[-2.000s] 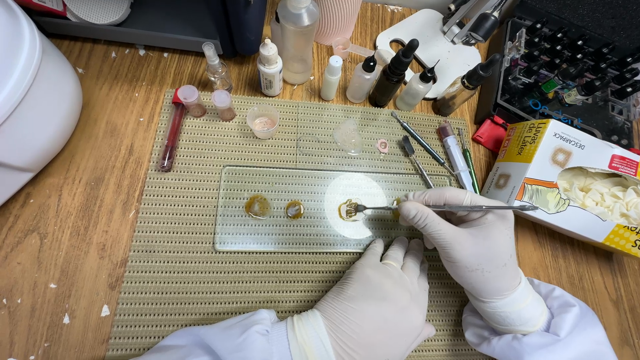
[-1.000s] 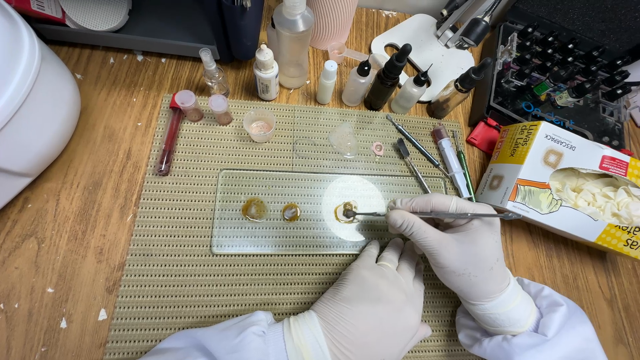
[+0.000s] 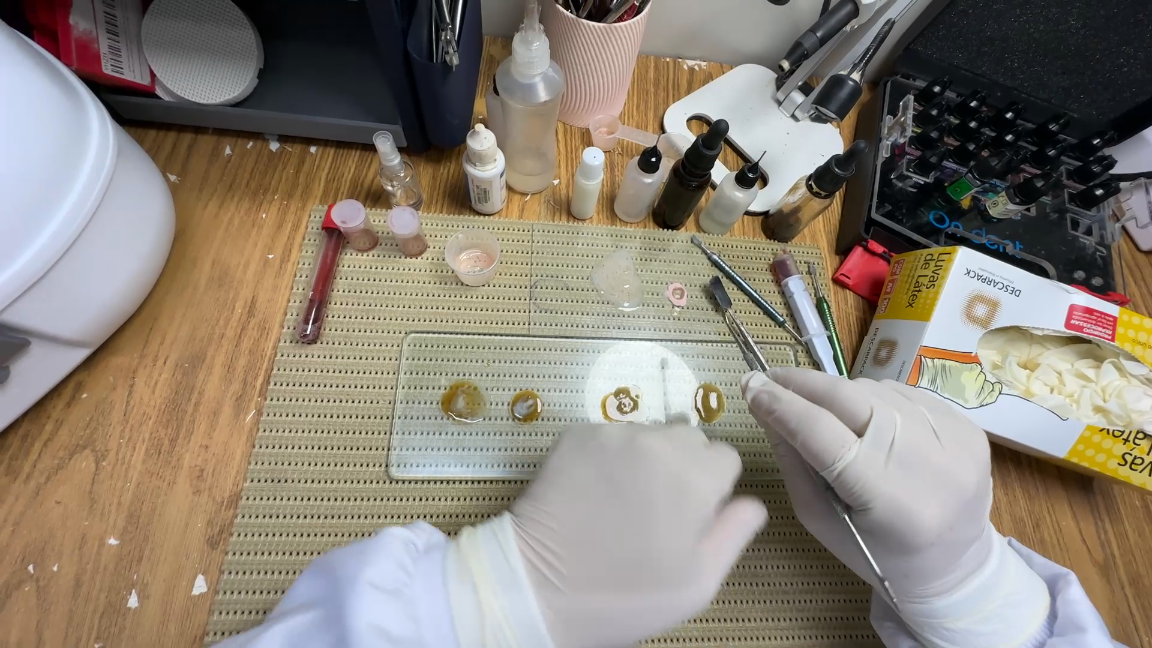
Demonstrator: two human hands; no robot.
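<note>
My right hand (image 3: 873,459), in a pale latex glove, grips a thin metal spatula (image 3: 846,517) that slants up between thumb and fingers. A brush-like instrument (image 3: 738,326) lies just beyond its fingertips; whether it touches the hand cannot be told. My left hand (image 3: 630,522), gloved and blurred, is over the near edge of a glass slab (image 3: 486,463); its fingertips are hard to make out. On the slab are several amber blobs (image 3: 463,401). One ring-shaped amber blob (image 3: 621,405) is on a round white patch (image 3: 601,369) beyond the left hand.
A woven mat (image 3: 297,459) lies under the slab. Behind stand dropper bottles (image 3: 688,180), a small cup (image 3: 472,259) and a red-capped tube (image 3: 320,286). A latex glove box (image 3: 945,315) is at right, near a case of small bottles (image 3: 990,171). Farther left is a white container (image 3: 81,207).
The right hand has drawn back right from the ring-shaped blob, and its spatula is tilted differently. The left hand has risen or shifted and is blurred. An amber blob at the slab's right shows uncovered.
</note>
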